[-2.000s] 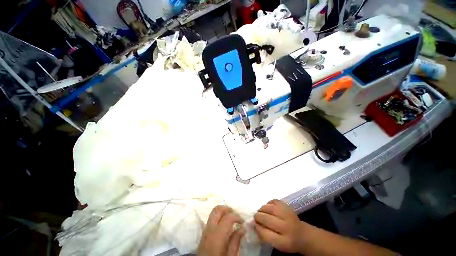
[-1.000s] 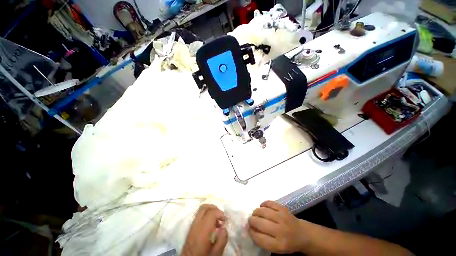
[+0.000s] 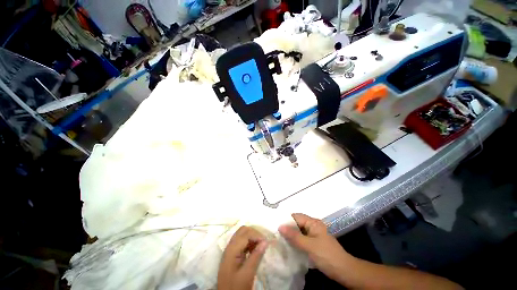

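A big heap of thin cream-white fabric (image 3: 147,175) covers the left of the table and reaches its front edge. Long thin grey lines run across its lower left. My left hand (image 3: 242,257) pinches the fabric between thumb and fingers at the bottom centre. My right hand (image 3: 309,237) holds the same fabric just right of it, at the table's front edge. The white sewing machine (image 3: 363,93) stands beyond my hands. Its needle area (image 3: 273,152) is well away from them, and glare washes out the fabric beside it.
A black phone holder (image 3: 247,82) with a blue centre stands above the needle. A flat black case (image 3: 363,150) with a looped cable lies on the bed. An orange piece (image 3: 371,98) is on the machine front. A red tray (image 3: 439,136) of small parts sits at right.
My right hand has turned, its thumb and fingers now pinching higher on the fabric. My left hand has shifted slightly right since one second ago. The camera view has shifted a little.
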